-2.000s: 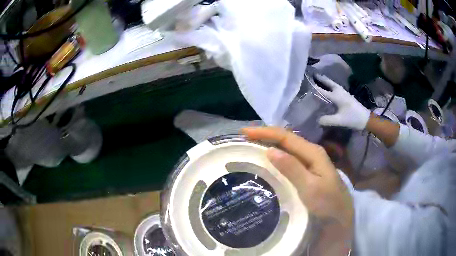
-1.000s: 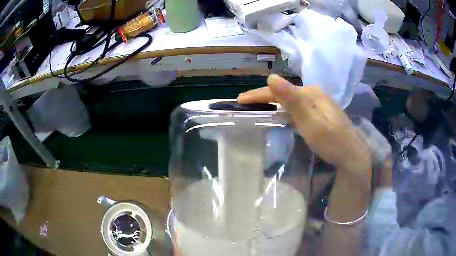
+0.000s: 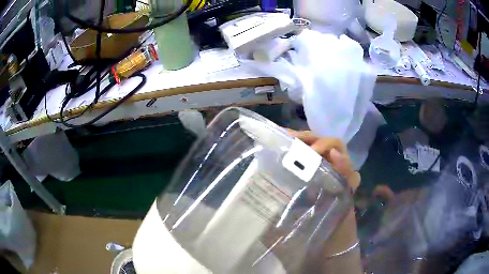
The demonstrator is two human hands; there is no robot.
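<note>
A humidifier unit (image 3: 225,208) with a clear body, white lower part and white centre tube (image 3: 244,206) is held tilted, its top towards the upper right. A white tab (image 3: 302,160) with a small dark slot shows at its top rim. My right hand (image 3: 335,155) is on the top end, its fingers over the far edge; its wrist shows through the clear wall. My left hand is not in view. Part of a round piece with a white ring (image 3: 122,262) shows on the brown bench, partly hidden by the unit.
A green conveyor belt (image 3: 118,160) runs beyond the brown bench (image 3: 80,238). White translucent bags (image 3: 338,80) hang over the cluttered shelf edge. A green cylinder (image 3: 172,40) and black cords stand on the shelf. Blurred clear bodies are at the right.
The unit has gone from its top cover facing me, to upright, to tilted right with printed text on the tube showing. The neighbouring worker's gloved hand is no longer seen.
</note>
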